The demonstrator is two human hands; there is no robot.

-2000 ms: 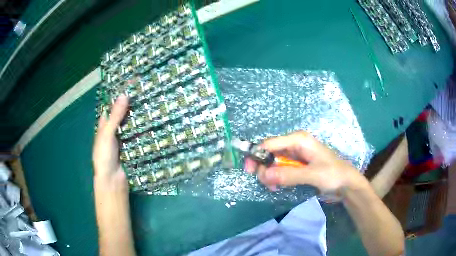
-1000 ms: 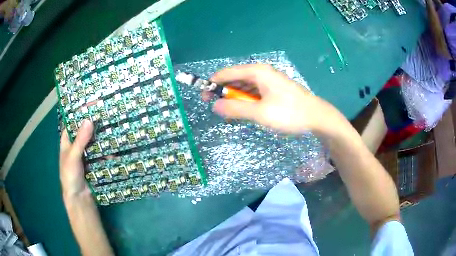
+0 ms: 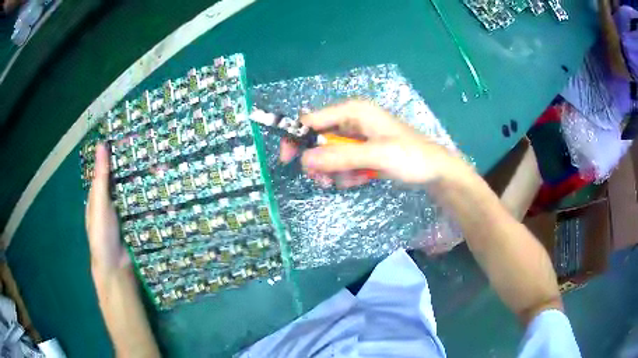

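Note:
My left hand (image 3: 108,224) holds the PCB panel (image 3: 192,182) by its left edge, tilted above the bench. The panel has rows of small populated boards and a thin green edge rail (image 3: 264,168) on its right side. My right hand (image 3: 374,143) grips side nippers with orange handles (image 3: 341,139), and is somewhat blurred. The metal jaws (image 3: 269,119) are at the upper part of the green rail. The rail's lower end reaches past the panel's bottom corner. Bubble wrap (image 3: 357,224) lies under and to the right of the panel.
Board strips (image 3: 490,12) and a thin green strip (image 3: 462,52) lie at the upper right. Small dark pieces (image 3: 509,130) lie on the bench. A cardboard box (image 3: 580,238), a clear plastic bag (image 3: 594,143) and another person's arm are at the right. The belt's pale edge curves at upper left.
Since one second ago, the panel has moved slightly down and right, and my left hand has shifted along its edge. The jaws now meet the rail, whose lower end extends beyond the panel corner.

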